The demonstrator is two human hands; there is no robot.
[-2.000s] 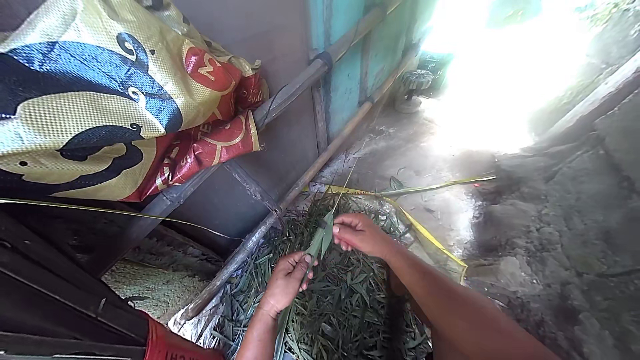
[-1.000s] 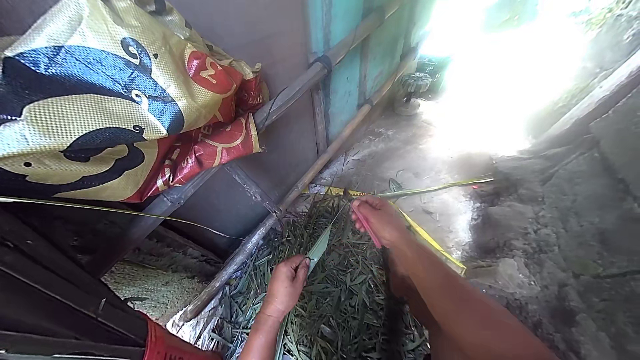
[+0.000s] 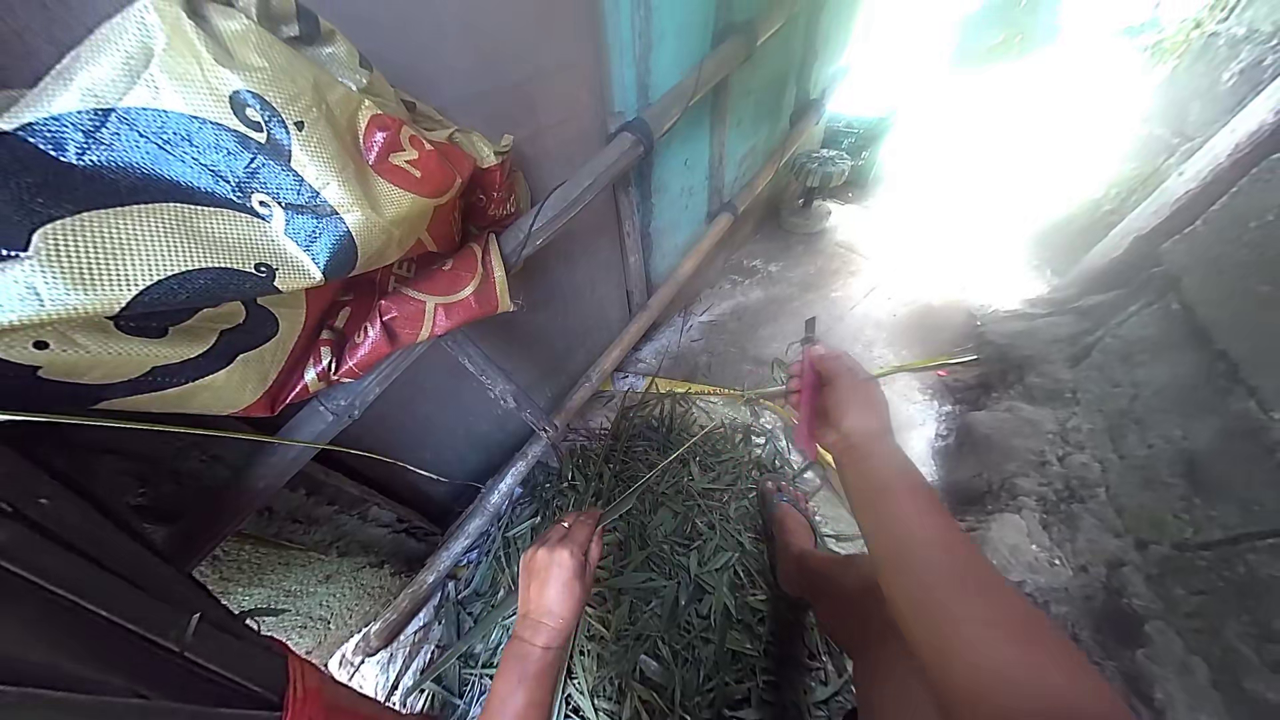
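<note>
My left hand (image 3: 560, 570) is closed on a long green leaf strip (image 3: 655, 470), whose thin tip points up and to the right above the leaf heap. A cutter knife with a pink handle (image 3: 806, 405) is in my right hand (image 3: 850, 405), its short dark blade pointing away from me. Beneath both hands spreads a pile of cut green leaves (image 3: 690, 560). The two hands are apart, the right one farther forward, over the heap's far right edge.
A printed woven sack (image 3: 190, 240) hangs over a bamboo rail (image 3: 590, 180) at the left. A lower bamboo pole (image 3: 640, 325) runs beside the heap. My sandalled foot (image 3: 790, 515) stands at the heap's right. Yellow strapping (image 3: 690, 388) and a long green stalk (image 3: 920, 366) lie beyond.
Two seconds ago both hands were together at the leaf. The right hand has since moved away to the right, and the pink cutter now shows clearly in it. The left hand has drawn nearer to me.
</note>
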